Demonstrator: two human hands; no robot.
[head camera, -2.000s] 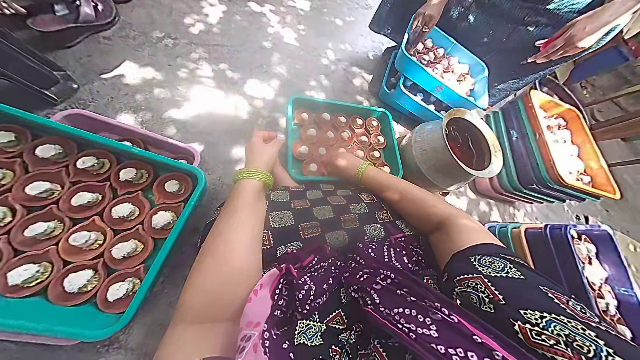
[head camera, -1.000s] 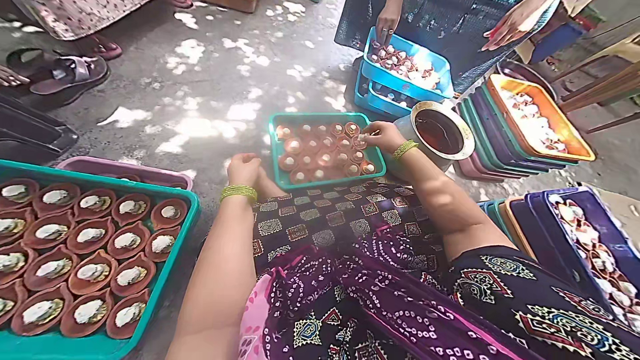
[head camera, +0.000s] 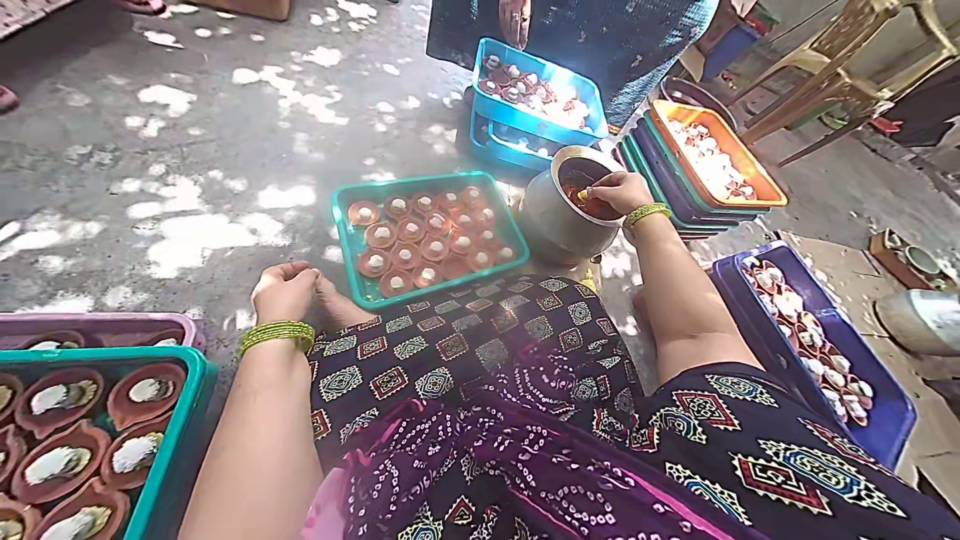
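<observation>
My right hand (head camera: 621, 193) is at the mouth of a metal pot (head camera: 570, 225) with a reddish-brown content, its fingertips pinching a small yellowish piece. Left of the pot lies a green plastic tray (head camera: 431, 180) with rows of small clay cups (head camera: 405, 256), each with a whitish round piece in it. My left hand (head camera: 287, 291) is curled near the tray's lower left corner, beside my foot; whether its fingers hold anything is hidden. At the far left a larger-looking green tray (head camera: 196, 390) holds clay lamps (head camera: 60, 465) with white filling.
Blue trays (head camera: 536, 127) of filled clay cups stand behind the pot, beside a person's hand (head camera: 515, 22). An orange tray (head camera: 757, 196) tops a stack at the right. Nearer me is a purple-blue tray (head camera: 877, 405). A pink tray (head camera: 150, 322) sits at the left; a chair (head camera: 840, 75) stands back right.
My right hand has moved from the green tray to the pot's mouth. My left hand stays left of the tray. The other person's hands have shifted; only one shows now.
</observation>
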